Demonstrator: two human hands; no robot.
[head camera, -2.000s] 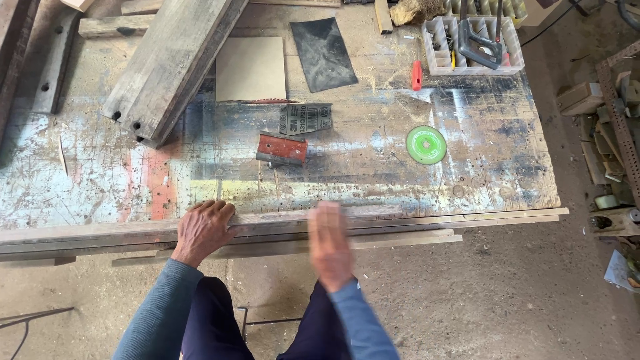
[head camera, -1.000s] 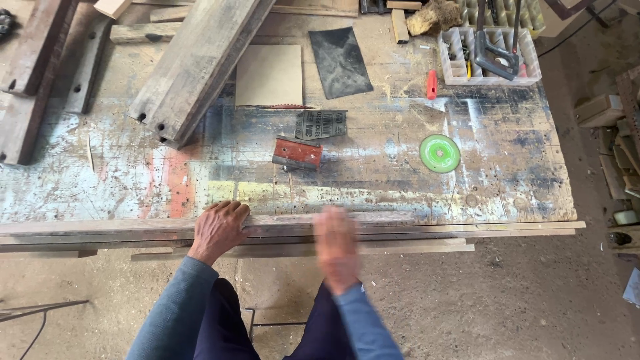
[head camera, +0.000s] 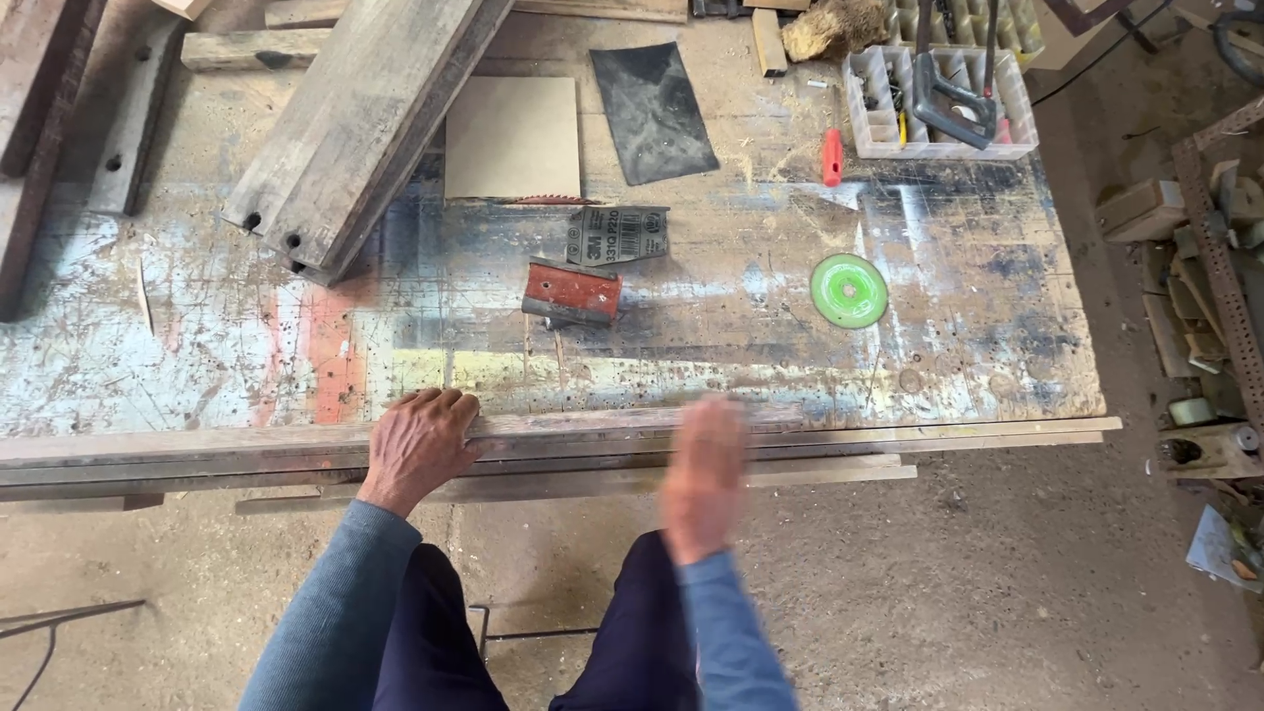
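Observation:
My left hand grips a long wooden strip that lies along the workbench's front edge, fingers over its top. Farther right, my right hand is blurred over the same strip; whether something is under its palm cannot be told. Beyond the hands, a red sanding block lies on the bench, touching or close to a printed piece of sandpaper. A green disc rests to the right. Behind are a dark abrasive sheet and a pale square board.
Dark wooden planks with holes are stacked at the back left. At the back right, a clear compartment box has a dark-framed tool on it, near a red handle. A metal shelf with offcuts stands right of the bench.

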